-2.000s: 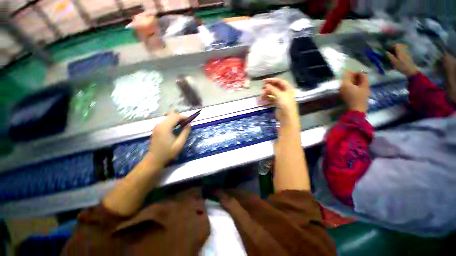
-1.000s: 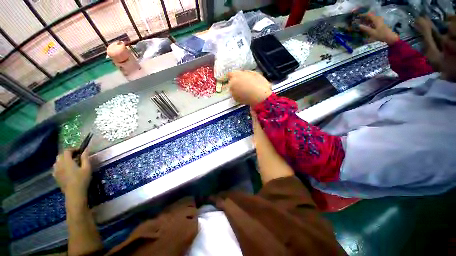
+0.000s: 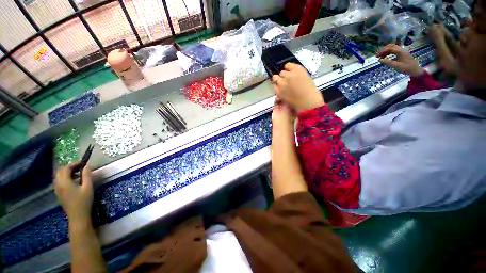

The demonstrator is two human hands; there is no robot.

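My left hand (image 3: 74, 187) is shut on the dark pliers or cutters (image 3: 84, 159), jaws pointing up beside the green leaded parts (image 3: 67, 146). My right hand (image 3: 282, 109) is at the rail's far edge, mostly hidden behind the neighbour's hand (image 3: 297, 86); whether it holds anything cannot be seen. The blue PCB panels (image 3: 186, 163) run along the rail in front of me. Dark component sticks (image 3: 171, 115) lie on the shelf between the white parts (image 3: 118, 130) and the red leaded parts (image 3: 207, 91), with small black bits beside them.
A clear bag of pale parts (image 3: 244, 69) and a black tray (image 3: 277, 57) stand right of the red pile. Stacked blue boards (image 3: 73, 107) and a brownish bottle (image 3: 123, 66) stand behind the shelf. The neighbour's red sleeve (image 3: 327, 154) reaches across close to my right forearm. Blue-handled tool (image 3: 354, 51) lies farther right.
Since two seconds ago my left hand has moved far left with the tool. The neighbour's arm has reached over my right hand, and in the last second that hand shifted right, off the shelf.
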